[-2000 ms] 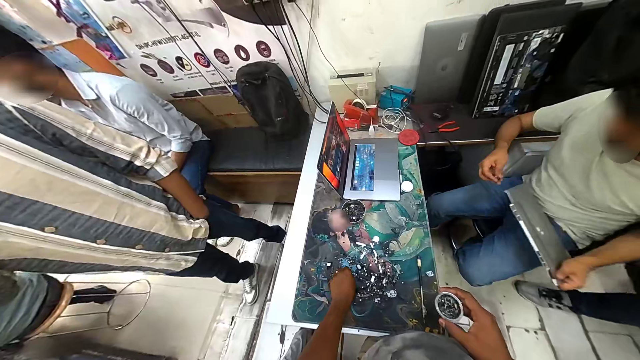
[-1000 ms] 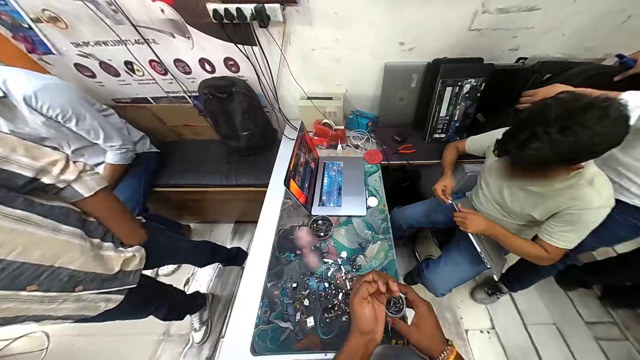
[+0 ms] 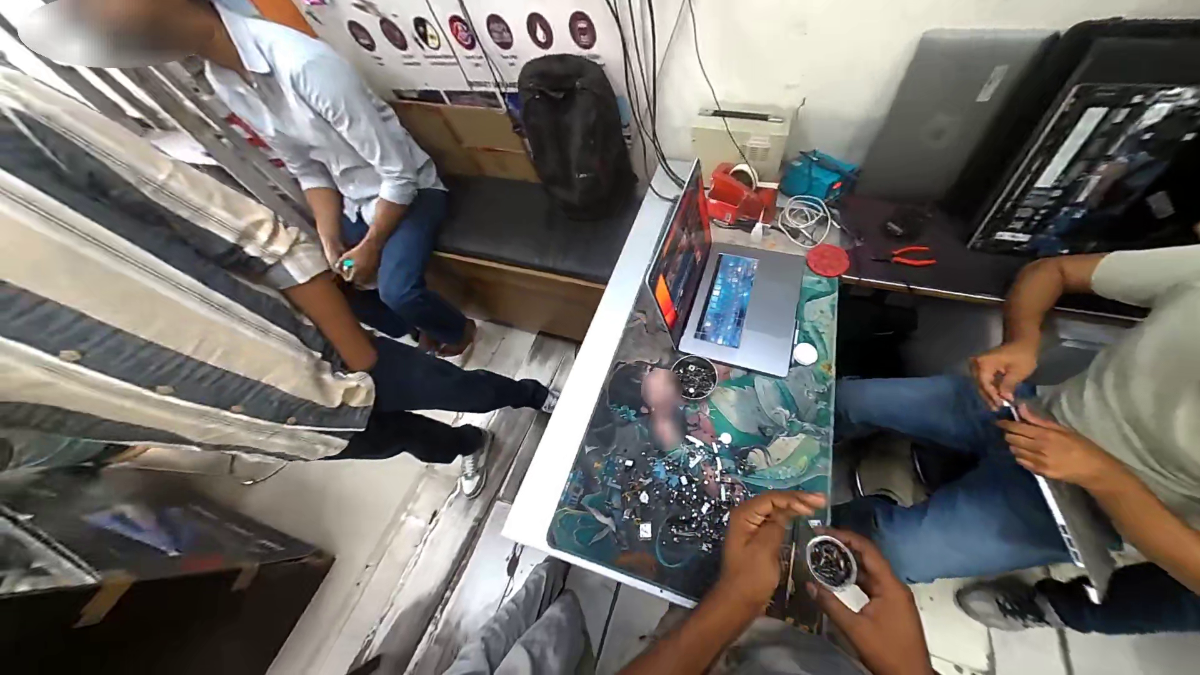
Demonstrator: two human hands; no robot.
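My right hand grips a small round container filled with small dark metal parts, just off the table's near right corner. Beside it my left hand hovers over the table's edge, its fingers extended; whether something tiny is between them cannot be told. A pile of small screws and electronic parts spreads over the patterned desk mat. Behind the pile stands a second round container of small parts, close to the open laptop.
A white round lid, a red disc, a coiled white cable and red-handled pliers lie around the laptop. One person sits at the right with a laptop part; others sit and stand at the left.
My left hand was at the pile, then at the container held in my right hand; now it is apart from that container, to its left. The view has shifted.
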